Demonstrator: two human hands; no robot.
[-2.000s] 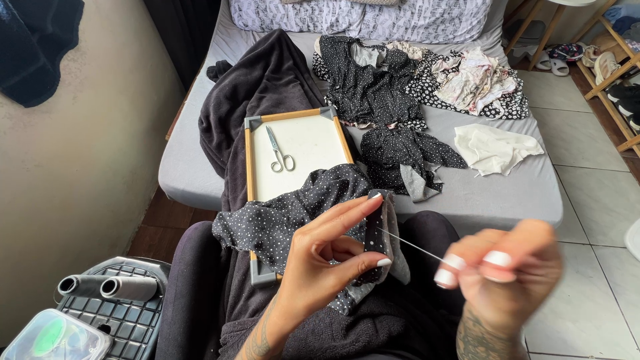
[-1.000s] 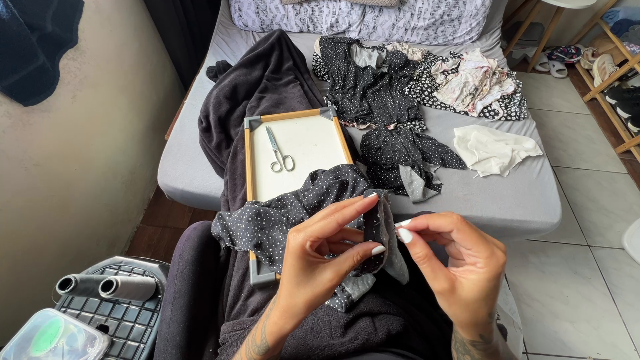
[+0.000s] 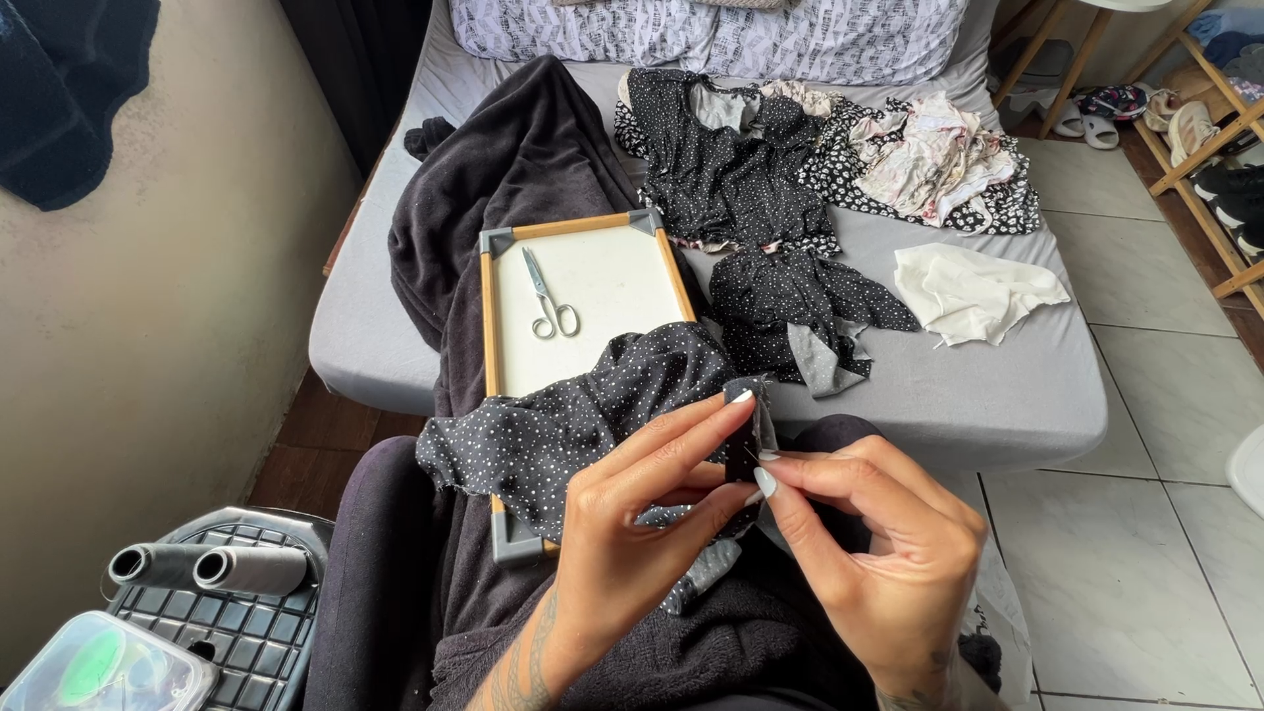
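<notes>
My left hand pinches the raw edge of a black fabric piece with white dots, its fingers above and thumb below a folded strip. Between the thumb and index finger of my right hand is a thin sewing needle, its tip against the strip. The dotted fabric lies over the lower part of a wood-framed white board on my lap. Metal scissors rest on the board, blades pointing away from me.
Dotted garments, a crumpled floral cloth and a white cloth lie on the bed. At lower left, thread spools and a plastic box sit on a black stool. A dark blanket runs under the board.
My right hand has come from the far right, where it drew a thread taut, back to the fabric strip. My left hand keeps its pinch on the fabric.
</notes>
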